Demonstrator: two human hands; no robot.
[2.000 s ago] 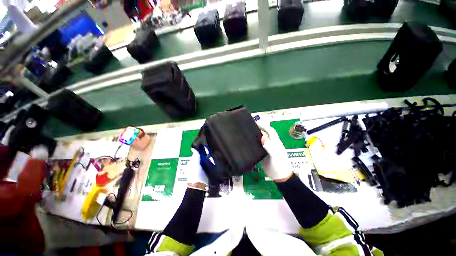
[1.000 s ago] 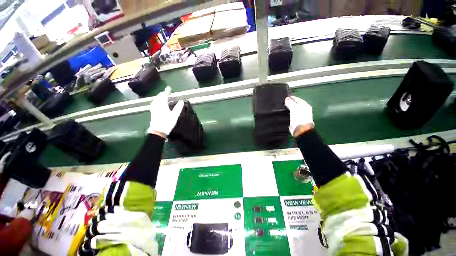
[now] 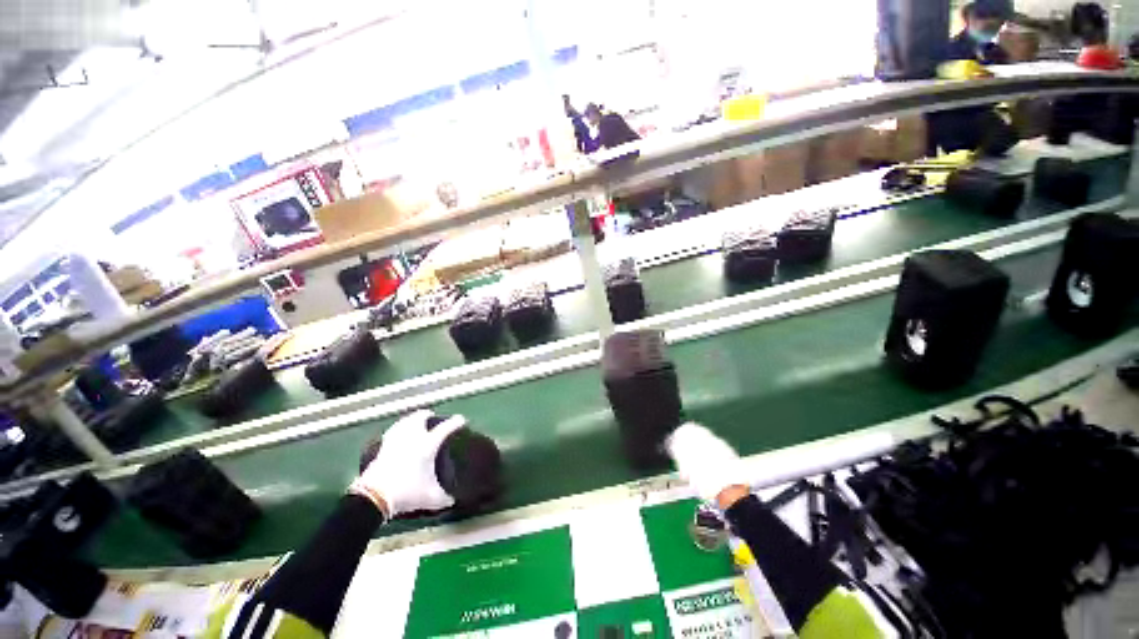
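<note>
My left hand, in a white glove, lies over a black speaker cabinet on the near green conveyor belt and grips it. My right hand, also gloved in white, is at the belt's near edge, beside the lower right of another black speaker cabinet that stands upright on the belt. Its fingers are bunched and blurred, and I cannot tell whether they touch the cabinet. Green and white printed cartons lie flat on the bench below my hands.
More cabinets with round silvery discs stand on the belt at right. Others are at left and along the far belt. A heap of black strips covers the right bench. A metal rail crosses above. A masked person is far right.
The cabinet held over the bench two seconds ago is now on the belt. My right hand has dropped from its upper side to low beside it. My left hand has shifted onto the left cabinet. The view has tilted up.
</note>
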